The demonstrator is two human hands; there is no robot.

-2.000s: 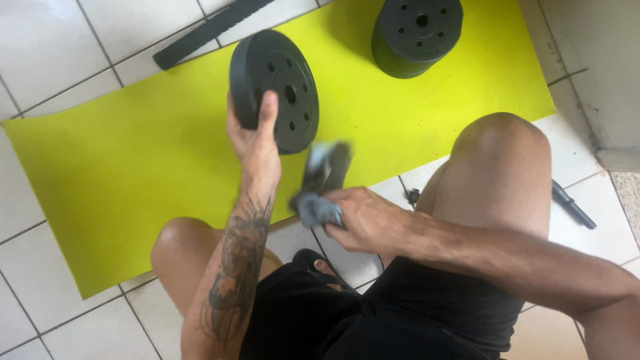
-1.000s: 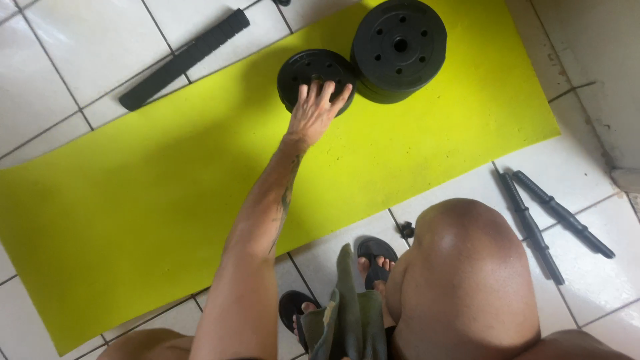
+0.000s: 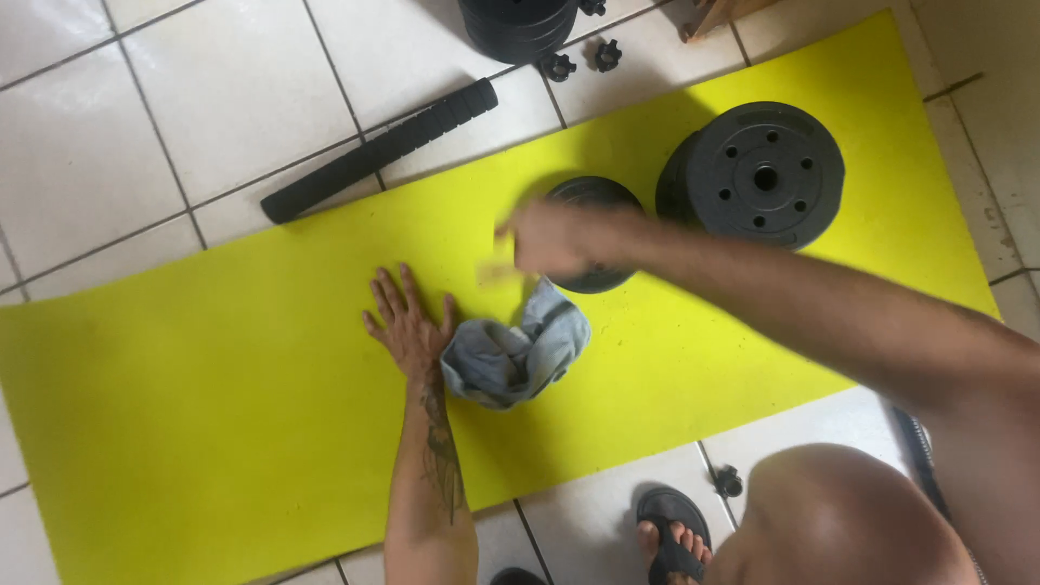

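My left hand (image 3: 410, 329) lies flat on the yellow mat (image 3: 244, 422), fingers spread and holding nothing. Just right of it a crumpled grey-blue cloth (image 3: 516, 357) rests on the mat. My right hand (image 3: 552, 236), blurred by motion, is over the left side of a small black weight plate (image 3: 597, 191) and partly hides it; its fingers are too blurred to tell whether they grip anything. Close by on the right stands a stack of larger black weight plates (image 3: 764, 179).
Beyond the mat on white tiles are a black foam-covered bar (image 3: 382, 150), another stack of plates (image 3: 520, 28) and star-shaped collars (image 3: 607, 55). One more collar (image 3: 729, 482) lies near my sandalled foot (image 3: 674, 528). A wooden piece (image 3: 719, 15) shows at the top edge.
My left hand has left the small plate and is now flat on the mat. The cloth, in my right hand two seconds ago, lies on the mat. My right arm now reaches across it.
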